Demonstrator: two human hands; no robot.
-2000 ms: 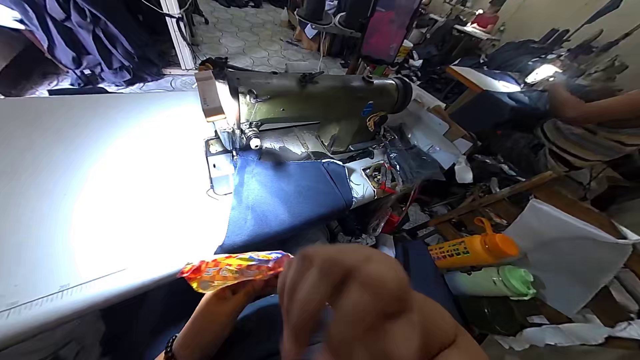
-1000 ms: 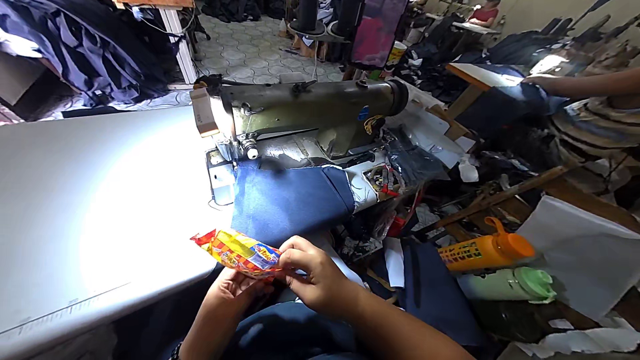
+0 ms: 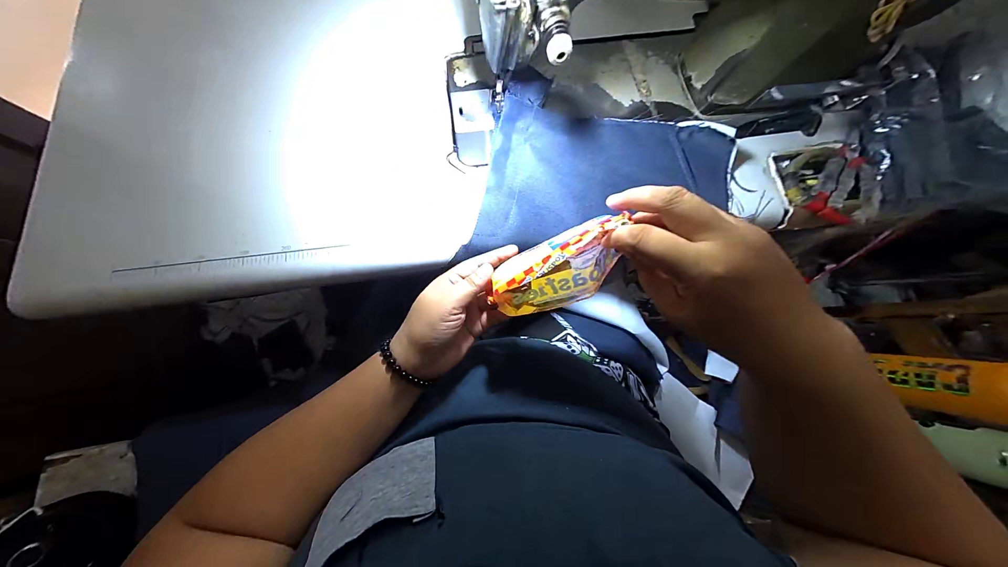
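A red and yellow plastic snack packet [image 3: 555, 272] is held between my two hands above my lap. My left hand [image 3: 453, 311], with a black bead bracelet on its wrist, grips the packet's lower left end. The fingertips of my right hand [image 3: 689, 252] pinch its upper right end. Just beyond lies dark blue fabric [image 3: 583, 165], one corner of it by the needle and presser foot [image 3: 498, 94] of a sewing machine [image 3: 756, 47]. Whether the packet is torn at an end cannot be made out.
The white table top [image 3: 197, 157] with a printed ruler scale spreads to the left under a bright light. Right of the fabric is a small open tray [image 3: 819, 185] with red and clear bits. An orange bottle [image 3: 929, 382] and a pale green bottle [image 3: 969, 449] lie at the right edge.
The view has tilted down and come closer to my lap. Two seconds ago my right hand was a blur in front of the packet; now its fingers pinch the packet's end.
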